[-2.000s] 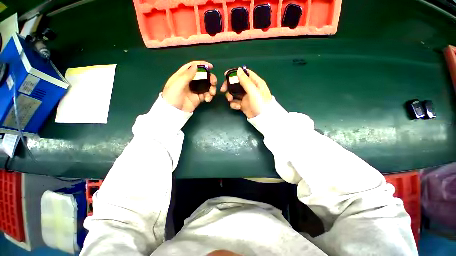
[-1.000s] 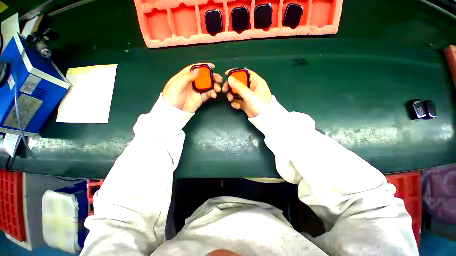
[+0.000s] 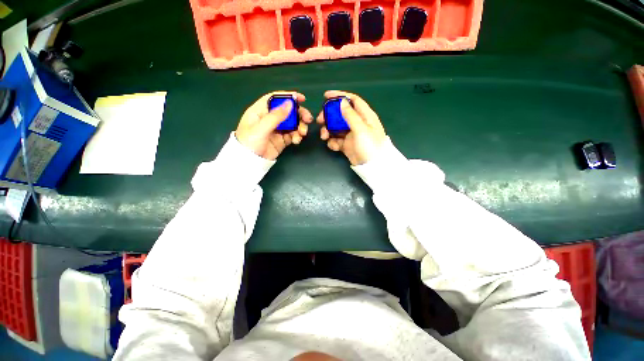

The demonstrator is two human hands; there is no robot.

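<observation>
My left hand (image 3: 267, 125) holds a smartwatch body (image 3: 287, 117) with its screen lit blue, the thumb lying on the screen. My right hand (image 3: 359, 128) holds a second smartwatch body (image 3: 335, 117), also lit blue, the thumb at its upper right part. The hands are side by side above the dark-green bench (image 3: 311, 201), with a small gap between them. Ahead of them is a salmon-orange pocket tray (image 3: 272, 58). Several black devices (image 3: 339, 28) with dark screens sit in its near row; pockets at both ends of that row are empty.
Two black devices (image 3: 592, 154) lie on the bench at right. At left are a pale sheet (image 3: 123, 134) and a blue box-like unit (image 3: 44, 127) with a cable. Red trays (image 3: 15, 289) and a pale-topped bin (image 3: 83, 310) stand below the bench at left.
Both screens have gone from dark with green and white bands, to orange-red, to blue. My left thumb has moved onto its screen, and my right thumb has shifted slightly up. The tray devices stay put.
</observation>
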